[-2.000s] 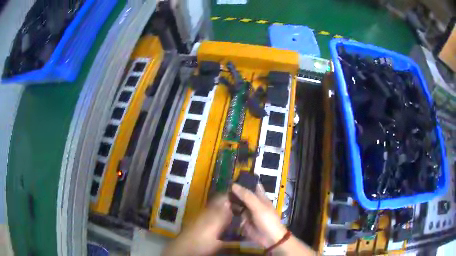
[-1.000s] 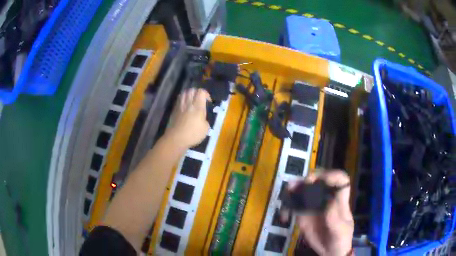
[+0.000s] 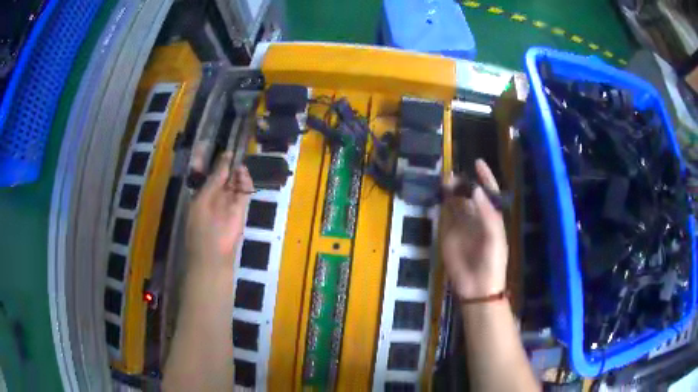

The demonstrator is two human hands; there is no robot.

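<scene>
Black adapters sit in the far positions of both white strips on the orange tray, three on each side. My left hand is beside the third left adapter, fingertips at its outer edge; blur hides whether it grips the cord. My right hand is just outside the third right adapter, with a dark cord between its fingers. Bundled cords lie at the far end of the green connector board. The nearer strip positions are flat black squares.
A blue basket heaped with black adapters stands on the right. Another blue basket is at the upper left. A second orange tray and metal rails lie to the left. A light-blue stool stands beyond the tray.
A third adapter now sits on each strip. My left hand has drawn back towards me, outside the left strip. My right hand has moved forward from the near right strip.
</scene>
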